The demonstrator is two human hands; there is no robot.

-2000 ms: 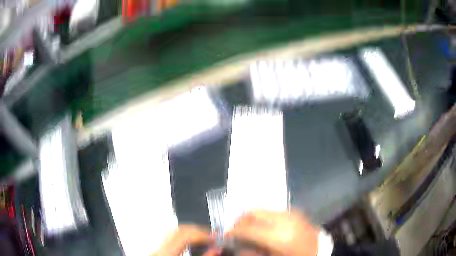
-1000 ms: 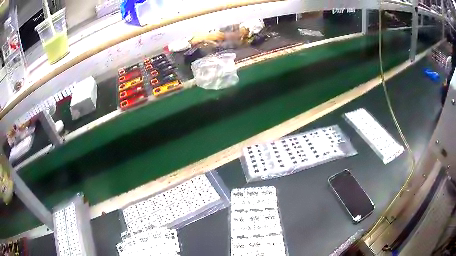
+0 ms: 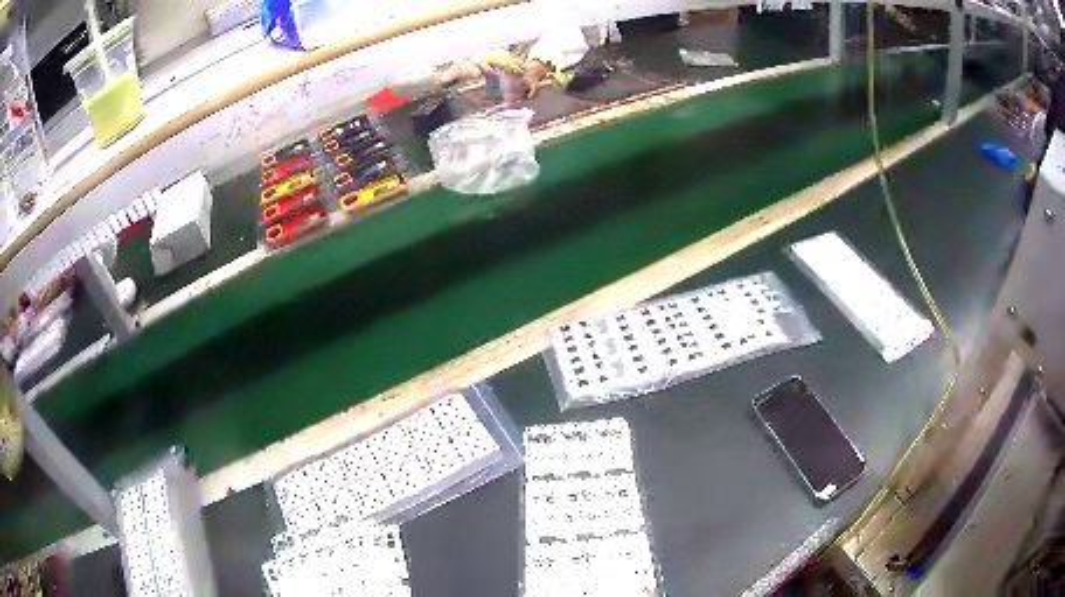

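Neither of my hands is in the picture. A column of white circuit board panels (image 3: pixel 584 507) with rows of small dark marks lies nearest on the dark mat, cut off by the bottom edge. A second white panel column (image 3: pixel 339 566) lies to its left, also cut off. Behind that one, a stack of boards in a clear plastic bag (image 3: pixel 391 466) lies at a slant. A flat bagged pack with larger black marks (image 3: pixel 677 338) lies behind the nearer column, to the right.
A smartphone (image 3: pixel 808 439) and a slim white pack (image 3: pixel 862 295) lie at the right, near a thin yellowish cable (image 3: pixel 905 245). Another bagged stack (image 3: pixel 158 536) stands lower left. Beyond the green belt (image 3: pixel 467 268) are cased items (image 3: pixel 292 198), a crumpled clear bag (image 3: pixel 485 152) and a white box (image 3: pixel 182 222).
Two seconds ago, hands showed at the bottom edge over the panels; now none show. The view has tilted up since then and shifted slightly in the last second. The boards and phone appear unmoved.
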